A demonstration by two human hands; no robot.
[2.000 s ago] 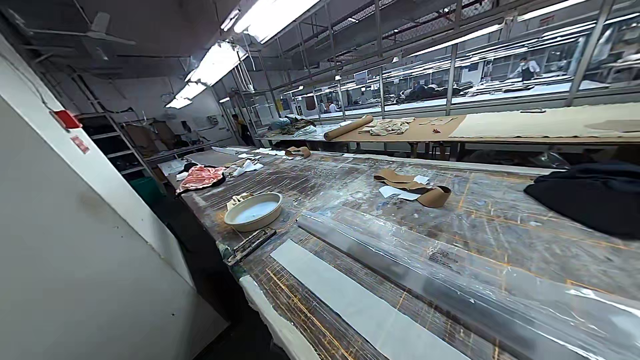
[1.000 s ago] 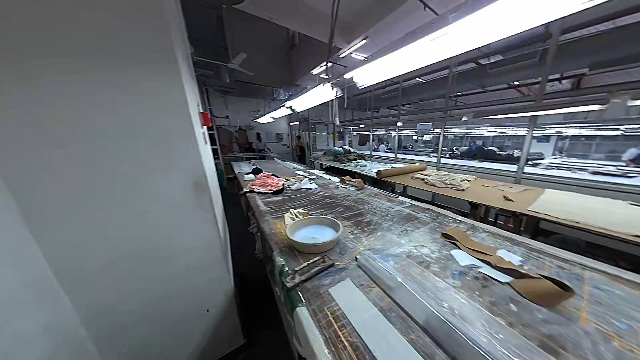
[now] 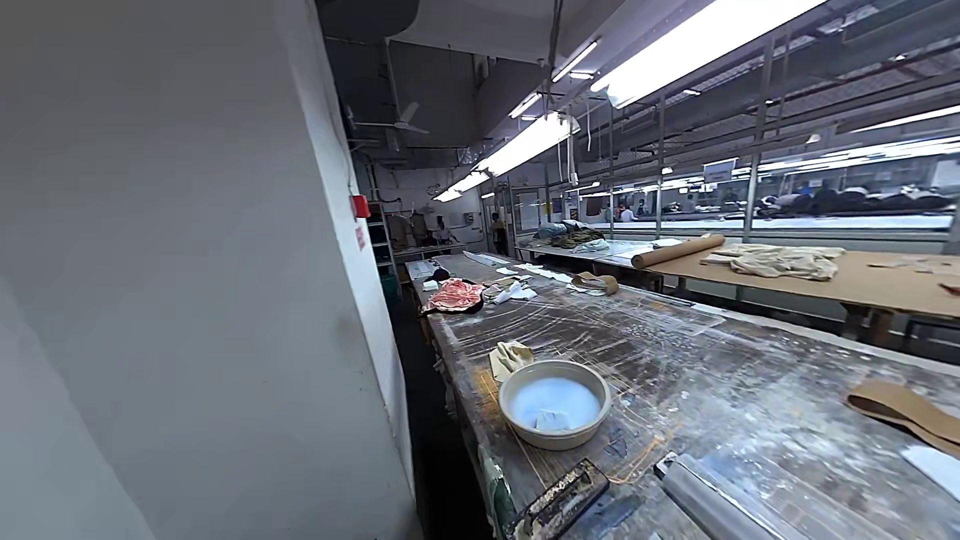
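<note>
Neither my left hand nor my right hand shows. A round beige basin (image 3: 555, 405) with pale bluish-white contents stands near the left edge of a long, stained worktable (image 3: 720, 390). A cream cloth (image 3: 511, 359) lies against the basin's far side. Nearer to me, a worn, dark, stained tool or block (image 3: 562, 501) rests at the table's edge. Right of it is the end of a long grey bar (image 3: 712, 501) with a clear sheet beside it. A brown paper strip (image 3: 907, 411) curls at the right, next to a white piece.
A pale wall (image 3: 187, 300) fills the left, with a narrow dark floor gap beside the table. Red-and-white cloth (image 3: 454, 295) and scraps lie farther along. A second table (image 3: 885, 289) at the right holds a brown roll (image 3: 679, 250) and cream fabric (image 3: 780, 261). People stand far back.
The view has turned left and moved closer to the basin. The wall fills more of the left side, and the dark fabric seen at the right two seconds ago is out of view.
</note>
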